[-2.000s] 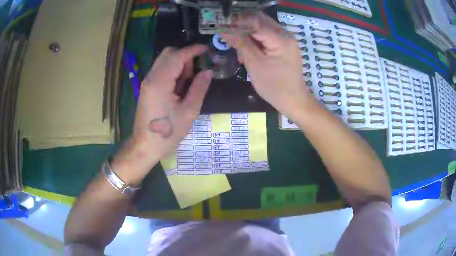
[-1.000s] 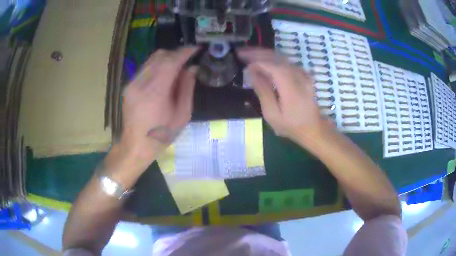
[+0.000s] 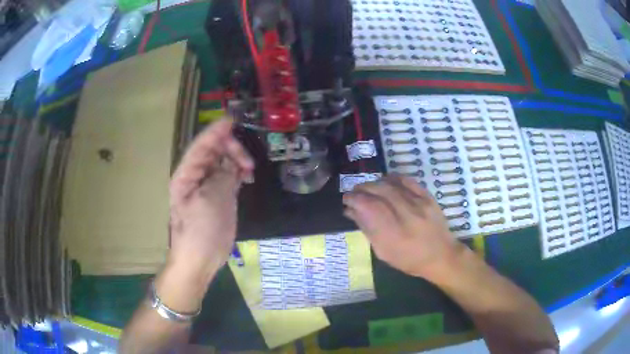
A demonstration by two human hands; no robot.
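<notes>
The test fixture [image 3: 325, 104] stands on a black base at top centre. Its bright red toggle clamp handle [image 3: 279, 86] points toward me. The pale socket plate [image 3: 289, 146] shows below the handle, and the grey round lens part [image 3: 304, 173] is below that. My left hand [image 3: 211, 187] is beside the fixture's left side, fingers curled; I cannot tell whether its fingertips hold anything. My right hand [image 3: 401, 221] rests low at the right of the black base, palm down with fingers bent, just below the lower white label [image 3: 359, 181]; its fingertips are partly hidden.
A module tray [image 3: 456, 162] lies right of the fixture, with another behind and more farther right. Cardboard sheets [image 3: 131, 173] are stacked at left, with a small dark part [image 3: 106, 155] on top. A label sheet [image 3: 304, 273] lies below the fixture. A green sign [image 3: 406, 329] marks the front edge.
The view has tilted up, so the scene sits lower and the red handle shows. Both hands have moved away from the round part, the right one toward me.
</notes>
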